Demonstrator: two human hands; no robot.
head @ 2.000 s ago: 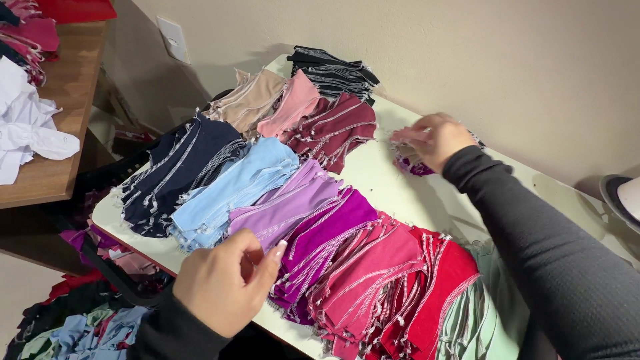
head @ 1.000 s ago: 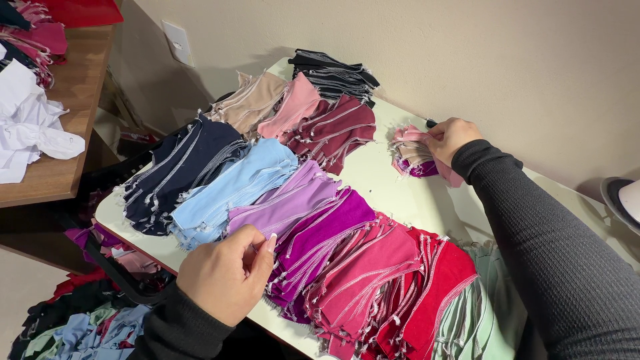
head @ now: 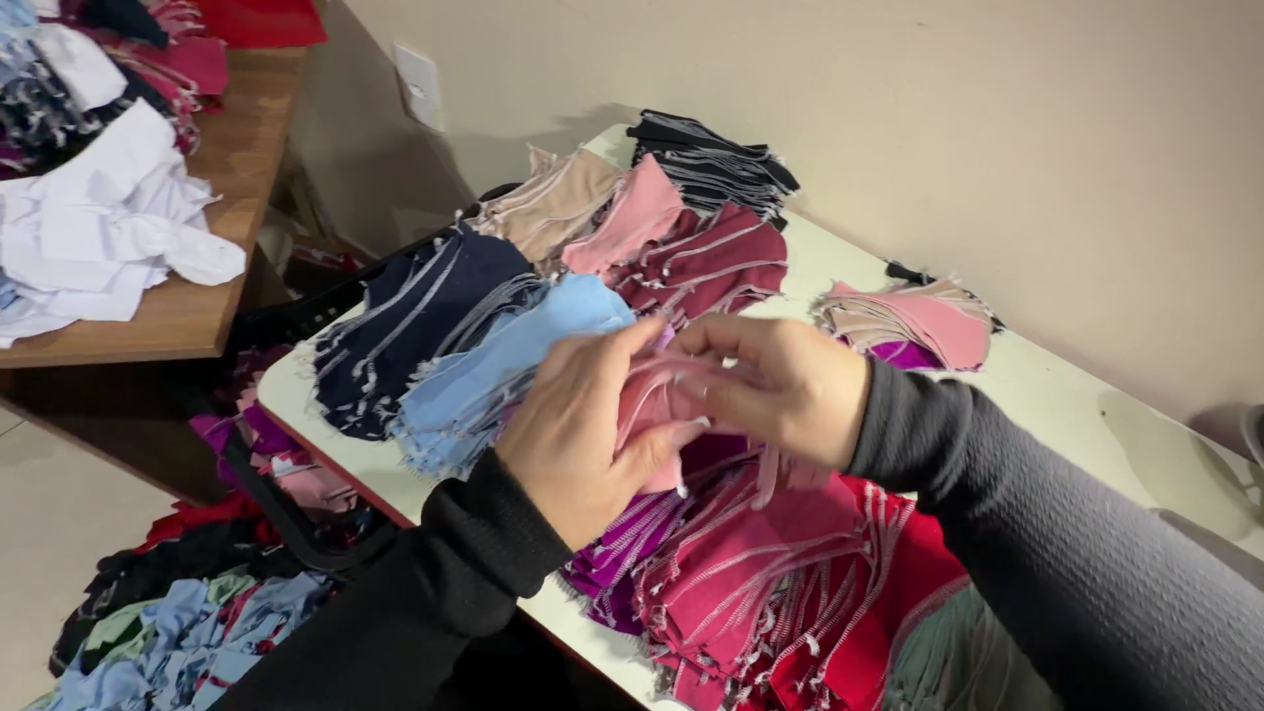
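Note:
My left hand [head: 592, 425] and my right hand [head: 775, 390] are close together over the table, both gripping a pink fabric piece [head: 657, 395]. Beneath and around them, stitched fabric pieces lie in overlapping stacks: navy [head: 425, 306], light blue [head: 523, 360], purple [head: 627, 553], rose pink [head: 750, 553], red [head: 918, 543] and pale green [head: 968, 652]. Farther back are beige [head: 563, 202], light pink [head: 632, 217], burgundy [head: 711, 262] and black [head: 706, 163] stacks. A small mixed pile [head: 918, 321] of pink, beige and purple pieces lies beyond my right hand.
The white table [head: 1066, 425] stands against a wall with an outlet plate [head: 420, 87]. A wooden table [head: 247, 168] at left holds white cloth [head: 109, 227] and other fabric. Lower left, light blue and other coloured fabric [head: 188, 632] is heaped beside a black-rimmed container [head: 286, 523].
My right hand has come from the small mixed pile to my left hand, and a pink piece is now between them. My left hand has moved slightly up and right.

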